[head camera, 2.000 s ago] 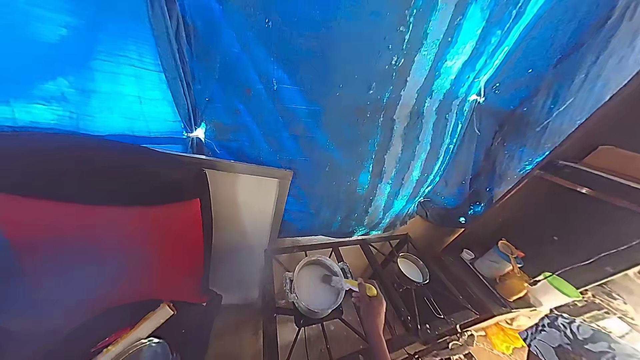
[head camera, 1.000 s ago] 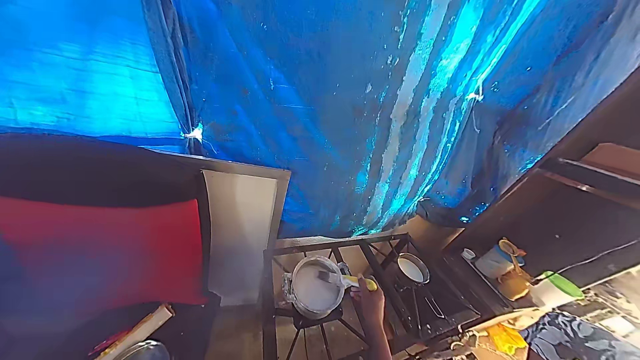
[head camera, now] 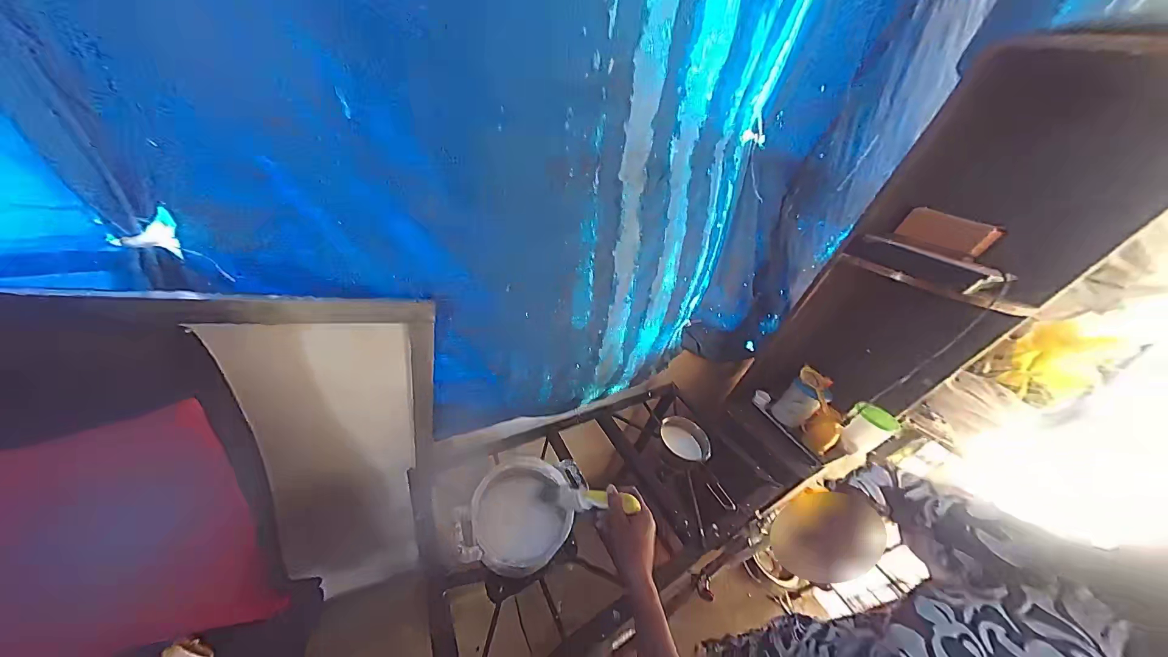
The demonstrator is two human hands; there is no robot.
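A metal cooking pot (head camera: 522, 518) with pale contents stands on the left burner of a stove frame (head camera: 630, 447). My right hand (head camera: 628, 529) is closed around the yellow handle of a utensil (head camera: 610, 499), whose dark, blurred head is over the pot, at the contents. A small pan (head camera: 684, 440) with white contents rests on the right burner, its handle pointing down and to the right. My left hand is not in view.
Containers, one a white tub with a green lid (head camera: 874, 420), stand right of the stove. A round lid-like object (head camera: 828, 537) is at lower right, near patterned fabric (head camera: 985, 602). A blue tarp (head camera: 511, 182) hangs behind; a red cloth (head camera: 128, 520) is left.
The view has turned to the right, and the round lid-like object now shows at lower right. My right hand still holds the utensil at the pot.
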